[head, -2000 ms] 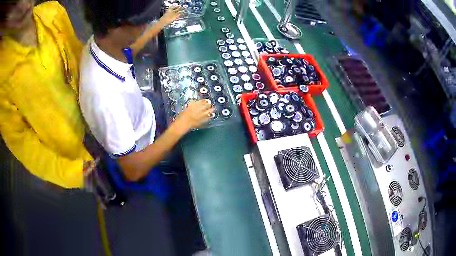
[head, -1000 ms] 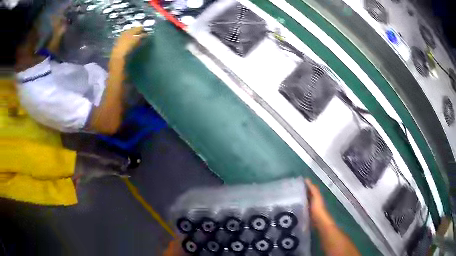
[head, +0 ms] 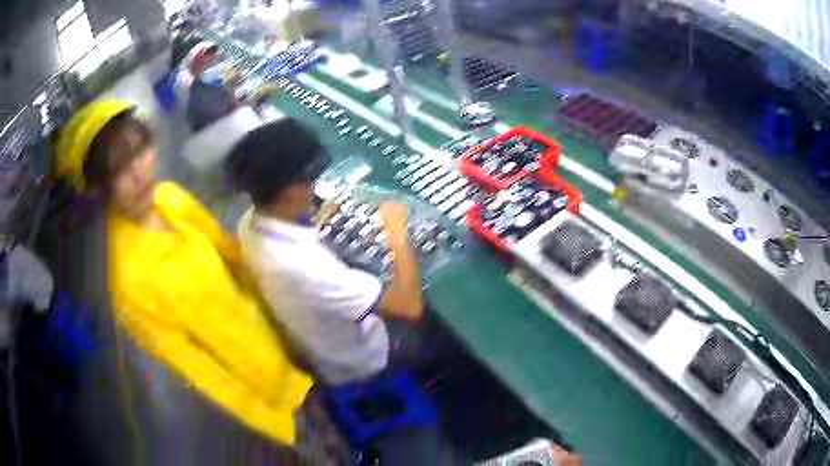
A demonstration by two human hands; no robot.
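Only a corner of a blister tray (head: 530, 455) shows at the bottom edge, small and blurred, with a dark round part in it. The fingers of my right hand (head: 566, 457) hold its right side, and the rest of the hand is cut off. My left hand is out of the picture. The rest of the tray is also below the picture's edge.
A green conveyor belt (head: 491, 314) carries red parts bins (head: 571, 202) and a white panel with square fans (head: 644, 302). A seated person in white (head: 314, 291) reaches over a tray; a person in yellow (head: 182, 291) stands behind. A blue stool (head: 382, 405) is below.
The view has swung up from the tray. The tray has dropped almost wholly out at the bottom, and my left hand has left the picture. More of the line and both people show.
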